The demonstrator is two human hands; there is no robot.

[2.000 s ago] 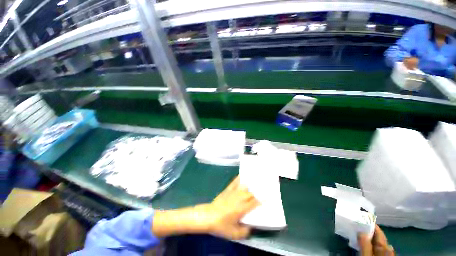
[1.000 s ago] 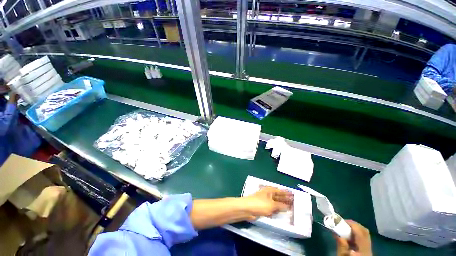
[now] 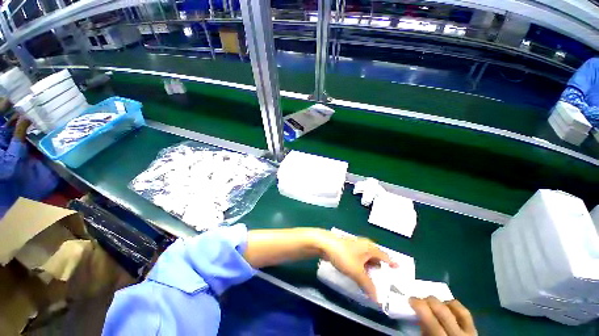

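A white box [image 3: 341, 281] lies flat near the belt's front edge. My left hand [image 3: 358, 259] is over it, fingers bent down around a small white piece at its right part. My right hand [image 3: 443, 316] holds a white card insert [image 3: 430, 290] with folded flaps at the box's right end. The fingertips of both hands are close together there. Small white card pieces [image 3: 393, 211] lie by the far rail. A clear poly bag of white accessories [image 3: 197, 180] lies open to the left. A stack of white boxes [image 3: 312, 177] stands by the metal post.
A tall stack of white boxes [image 3: 542, 256] stands at far right. A blue basket [image 3: 95, 134] is at left beside a person's arm. An opened brown carton [image 3: 39, 262] is lower left. A metal post [image 3: 263, 79] rises behind. A printed pack [image 3: 309, 121] lies on the far belt.
My right hand has moved left with the card insert, to the white box. My left hand has shifted to the box's right part and its fingers have curled. The printed pack has moved left.
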